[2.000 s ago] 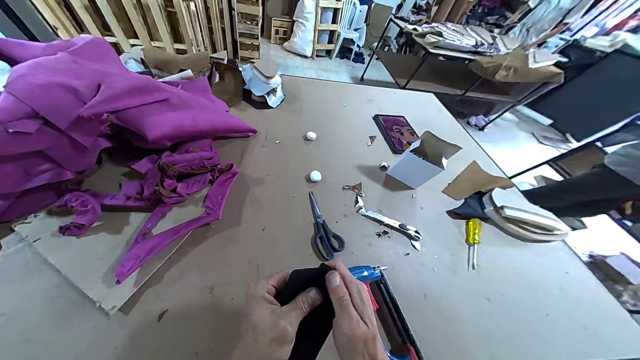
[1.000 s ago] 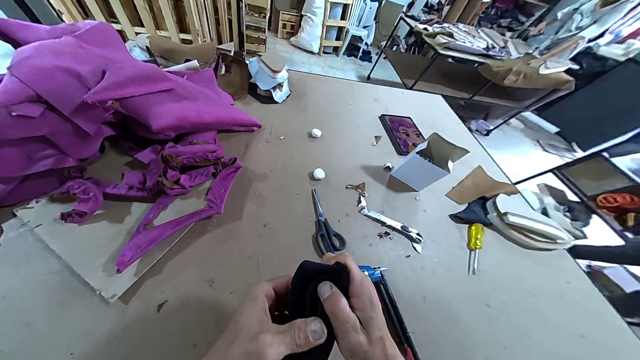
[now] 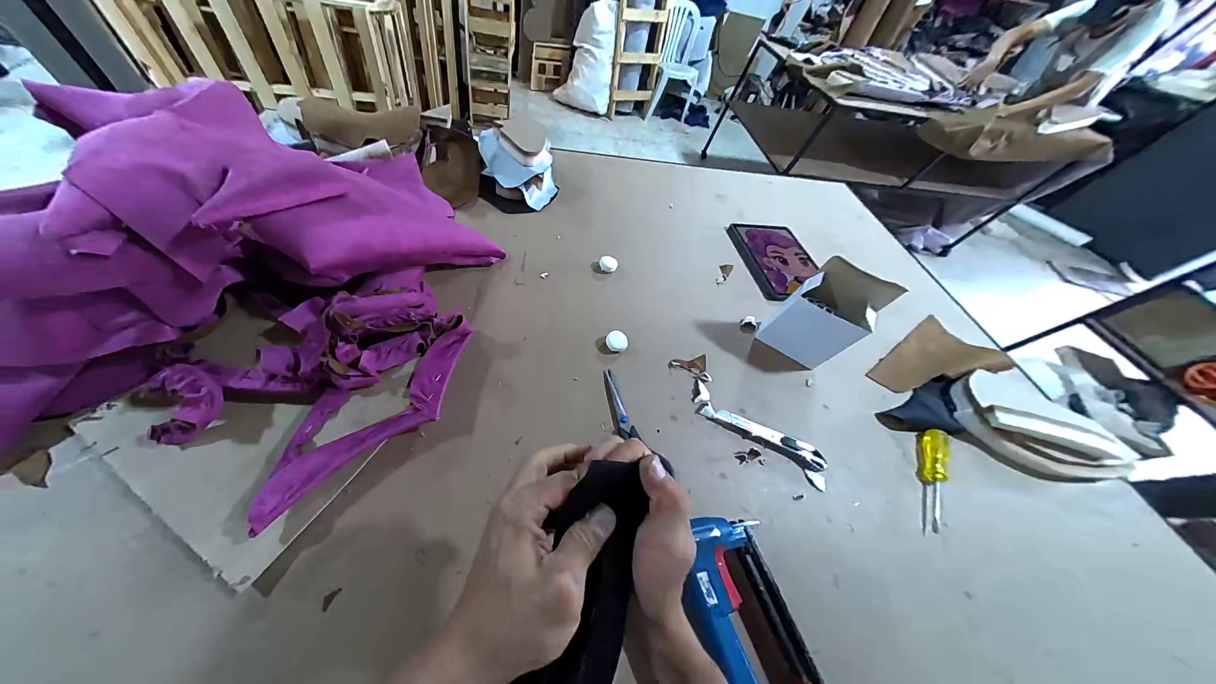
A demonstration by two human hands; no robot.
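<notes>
A piece of black fabric [image 3: 608,570] is gripped between my left hand [image 3: 537,560] and my right hand [image 3: 665,546], low in the middle of the view. My left thumb presses on its face, and part of it hangs down between my wrists. Just beyond my fingers lie scissors [image 3: 617,404], their handles largely hidden by my hands. A blue glue gun [image 3: 708,589] with a red trigger lies right beside my right hand, against a dark tool [image 3: 774,603] that I cannot identify.
Purple fabric [image 3: 285,209] is heaped at the left over a board [image 3: 180,494]. To the right are a utility knife [image 3: 760,432], an open white box [image 3: 817,328], a yellow-handled screwdriver [image 3: 933,461] and a framed picture [image 3: 771,258]. Two white round pieces [image 3: 617,341] lie mid-table.
My hands have shifted on the black fabric and now cover the scissors' handles, which showed in both earlier frames. More of the glue gun shows than one second ago.
</notes>
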